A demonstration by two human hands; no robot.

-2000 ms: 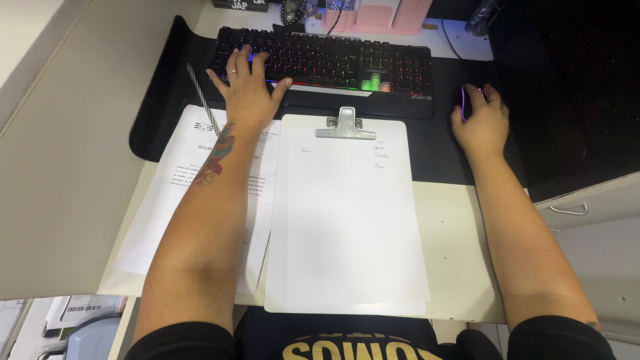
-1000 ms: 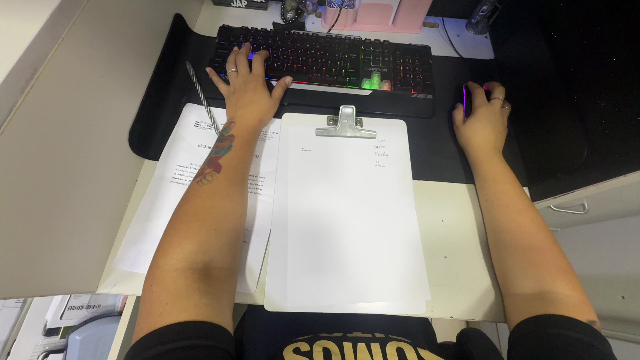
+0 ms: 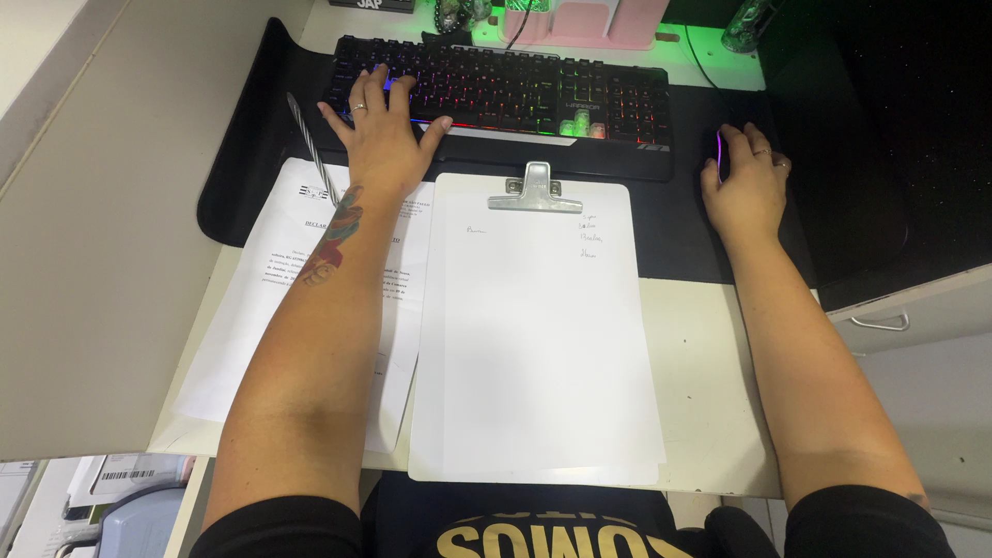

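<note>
My left hand (image 3: 385, 136) rests with spread fingers on the left keys of a backlit black keyboard (image 3: 496, 93), holding nothing. On the black desk mat (image 3: 690, 225), my right hand (image 3: 745, 182) is closed over a computer mouse (image 3: 722, 155), whose purple-lit left edge shows. A clipboard with white paper (image 3: 539, 333) lies between my forearms; its metal clip (image 3: 535, 190) is at the top, and a few handwritten words are on the sheet. A printed sheet (image 3: 232, 349) lies partly under my left forearm. A twisted metallic stick (image 3: 312, 147) crosses its top edge.
Pink desk organizers (image 3: 589, 23) and a glass-like cylinder (image 3: 748, 27) stand behind the keyboard. A large dark glossy surface (image 3: 891, 155) is at the right. A pale panel (image 3: 116, 232) borders the left side. Below it are papers and a blue-grey object (image 3: 139, 523).
Green light now shows on the surface behind the keyboard, around the pink organizers. Both hands stay in nearly the same places.
</note>
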